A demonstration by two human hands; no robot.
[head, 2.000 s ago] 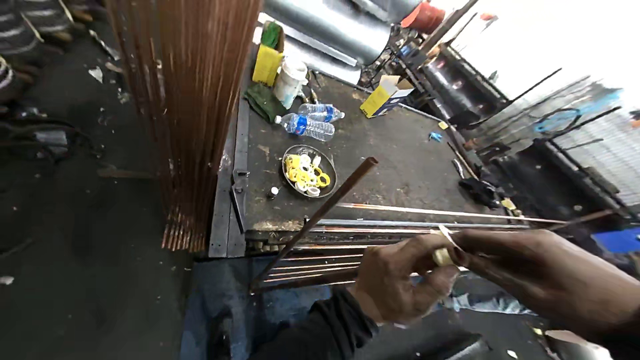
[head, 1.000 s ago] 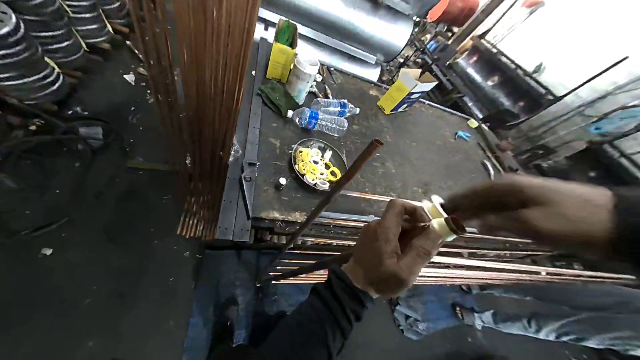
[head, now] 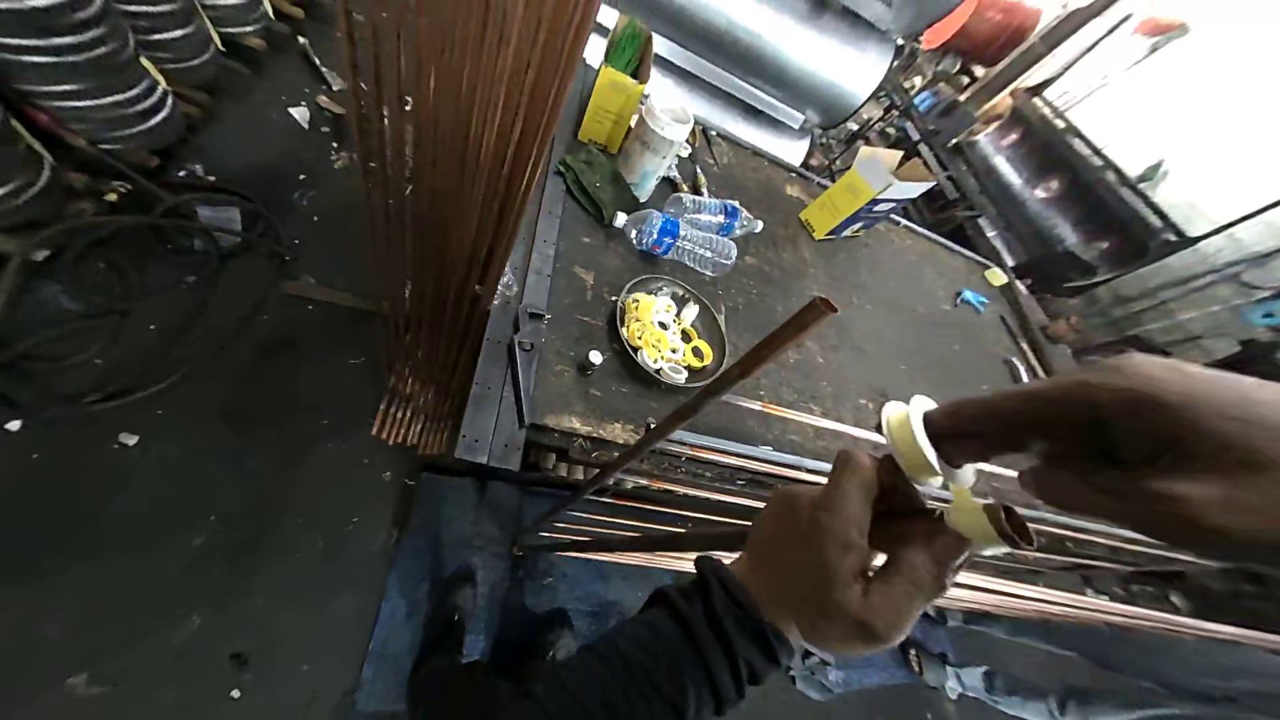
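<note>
My left hand [head: 850, 555] grips a copper pipe [head: 1012, 527] just below its open end, where pale yellow tape wraps it. At the upper right, my right hand [head: 1110, 440] holds a white spool of yellowish thread seal tape [head: 912, 440] by its side, close above the wrapped end; its fingertips are partly hidden. Another copper pipe [head: 740, 378] slants up to the left of my left hand. On the dark workbench [head: 850, 330] a round metal dish [head: 719, 340] holds several yellow and white tape rings and spools.
Two plastic bottles [head: 680, 240] lie behind the dish, near a white tub [head: 655, 145] and a yellow box [head: 612, 108]. An open carton [head: 850, 205] stands farther right. Upright copper pipes [head: 450, 200] fill the left side of the bench. More copper pipes [head: 1100, 612] lie along the front edge.
The right hand, blurred over the pipe end a second ago, now shows at the right with the tape spool. The left hand keeps its hold on the pipe.
</note>
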